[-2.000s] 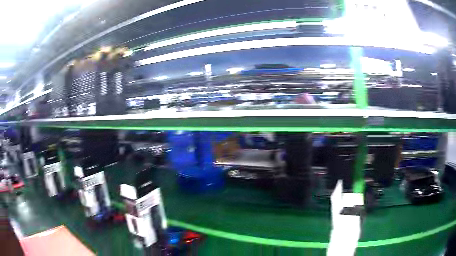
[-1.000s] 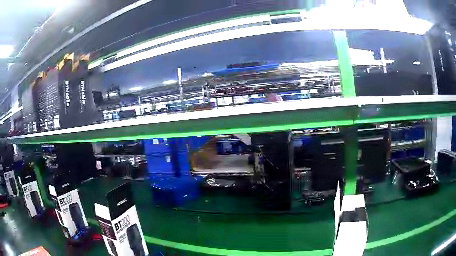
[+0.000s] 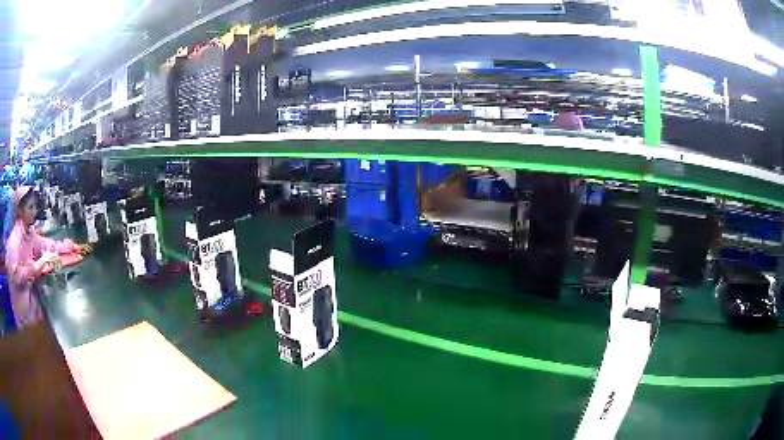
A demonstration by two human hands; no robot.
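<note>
Neither of my hands is in the picture. The nearest printed carton [image 3: 311,305] stands upright on the green bench, white with "BT" lettering, a black device picture and a raised black top flap. Another white carton [image 3: 609,378] stands at the lower right, cut off by the bottom edge, with its white flap up and a dark piece at its top. A second printed carton [image 3: 217,271] stands further left, with a small blue-and-red piece [image 3: 238,306] at its foot. A third printed carton [image 3: 142,241] stands beyond it.
A pale board [image 3: 146,378] with an orange edge lies at the lower left, beside a brown carton [image 3: 34,378]. A person in a pink smock [image 3: 27,258] is at the far left. A green-and-white shelf [image 3: 395,148] spans above, bearing black cartons [image 3: 249,90]. Blue bins [image 3: 378,206] are stacked beyond.
The view has swung, so the cartons appear further right and higher than one second ago. The pale board shows more fully, and the person in pink has come into view.
</note>
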